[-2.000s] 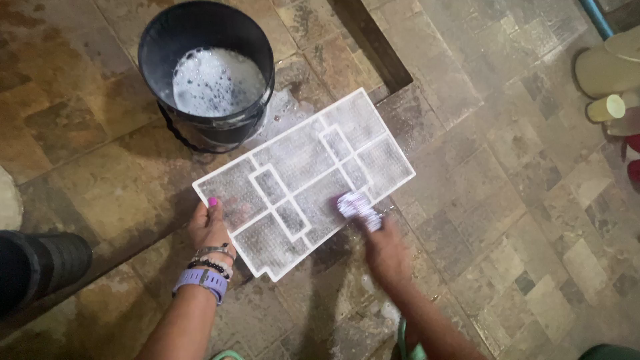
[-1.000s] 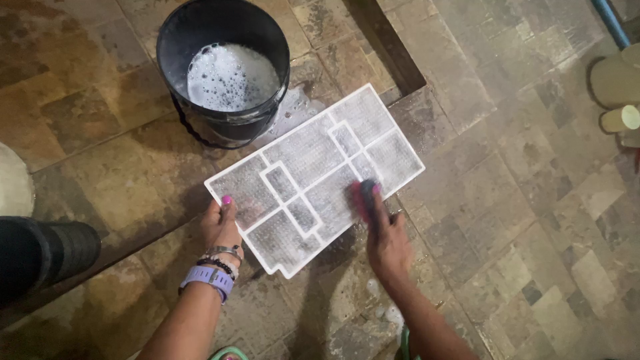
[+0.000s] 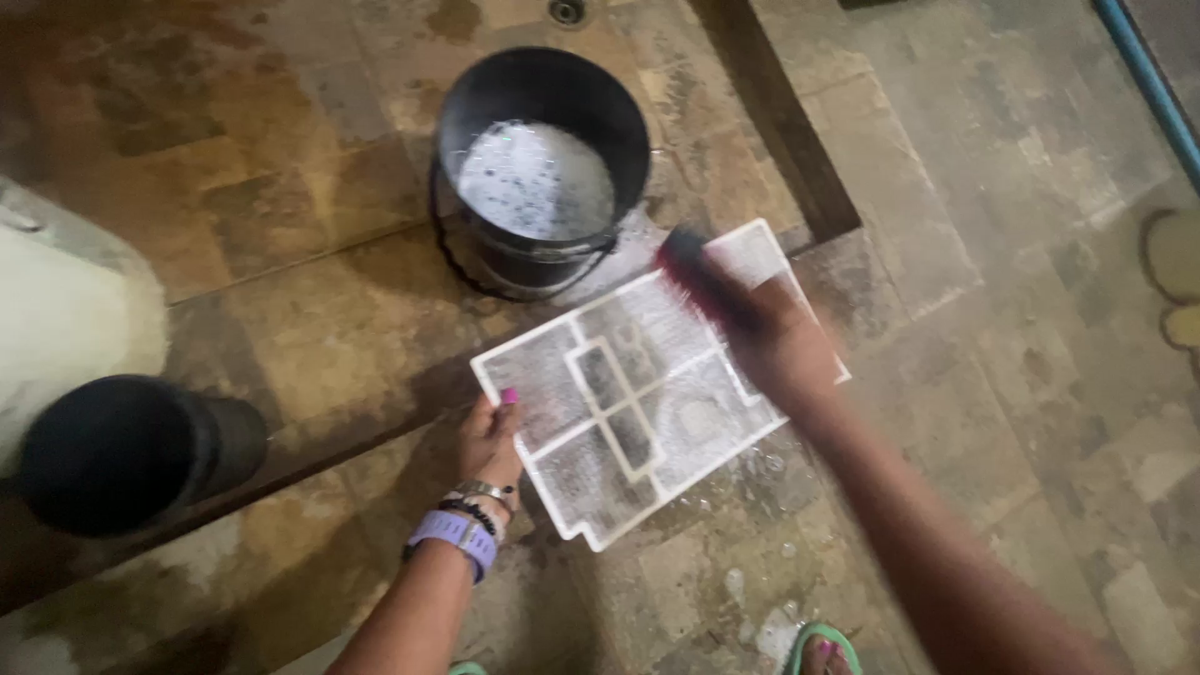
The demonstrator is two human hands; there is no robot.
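Note:
A white plastic-framed mesh air filter (image 3: 675, 398), wet and sudsy, is held tilted above the tiled floor. My left hand (image 3: 492, 441) grips its left edge, the thumb on top and the other fingers mostly hidden beneath. In my right hand (image 3: 783, 347) is a dark-backed scrub brush (image 3: 698, 272) with reddish bristles, blurred, over the filter's upper right part. Just beyond the filter stands a black bucket (image 3: 539, 267) with foamy water (image 3: 536, 183) in it.
A dark cylindrical container (image 3: 112, 455) lies or stands at the left, beside a pale rounded object (image 3: 75, 309). A floor drain (image 3: 566, 11) is at the top. A dark channel (image 3: 787, 122) runs behind the filter, and a blue pipe (image 3: 1153, 94) crosses the upper right. Green-strapped sandals (image 3: 825, 647) show at the bottom.
My right hand has moved the brush from the filter's lower right part up towards its upper edge. More suds show on the mesh. The view has shifted left.

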